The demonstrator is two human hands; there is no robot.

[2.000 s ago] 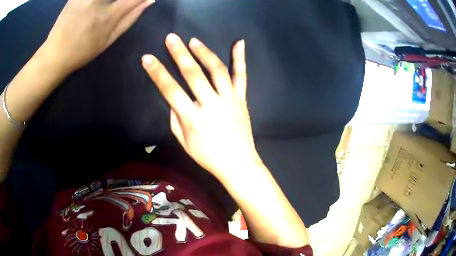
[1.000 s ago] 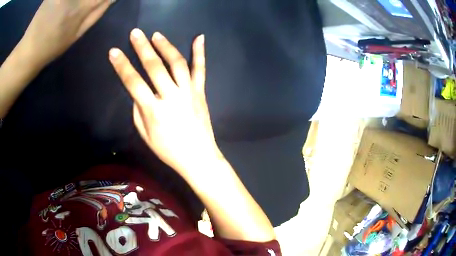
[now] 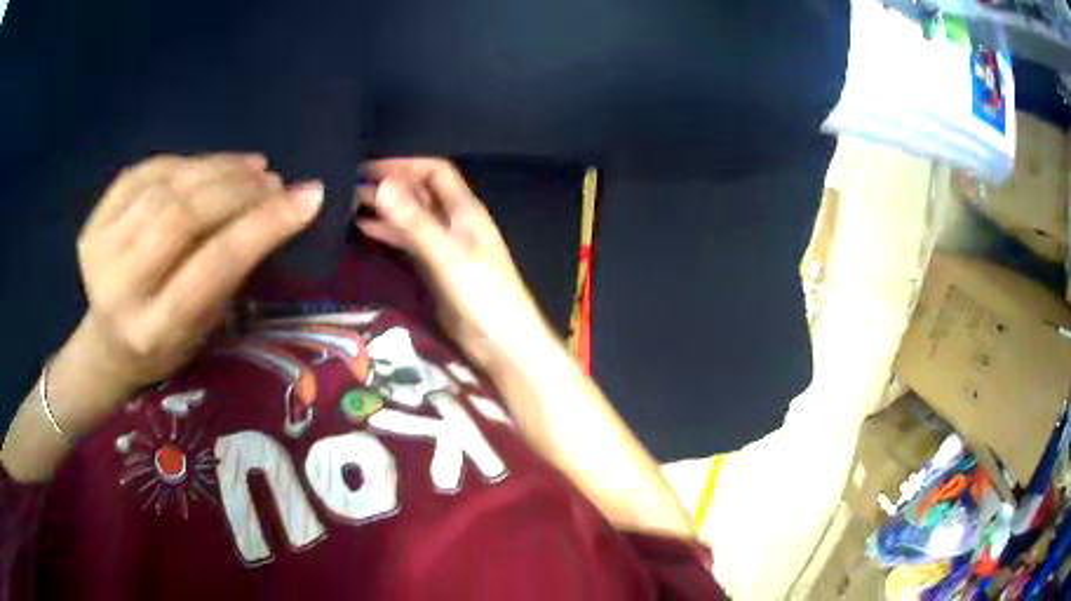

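Black fabric panels [image 3: 705,258] fill the top and middle of the view and hang down towards the lap. My left hand [image 3: 188,247] is at the left, fingers curled and thumb against the black fabric near the shirt front. My right hand [image 3: 440,229] is just right of it, fingers bent and pinching the fabric's near edge. Both hands are slightly blurred, and their fingertips are partly lost against the dark cloth.
A thin red and yellow strip [image 3: 585,270] shows in a gap in the fabric, right of my right hand. A white table corner [image 3: 910,94] is at upper right. Cardboard boxes [image 3: 987,340] and a pile of colourful scraps [image 3: 940,505] lie at the right.
Both hands have come back from the spread fabric towards the lap. The flat right hand has curled onto the fabric edge. The red and yellow strip has come into view.
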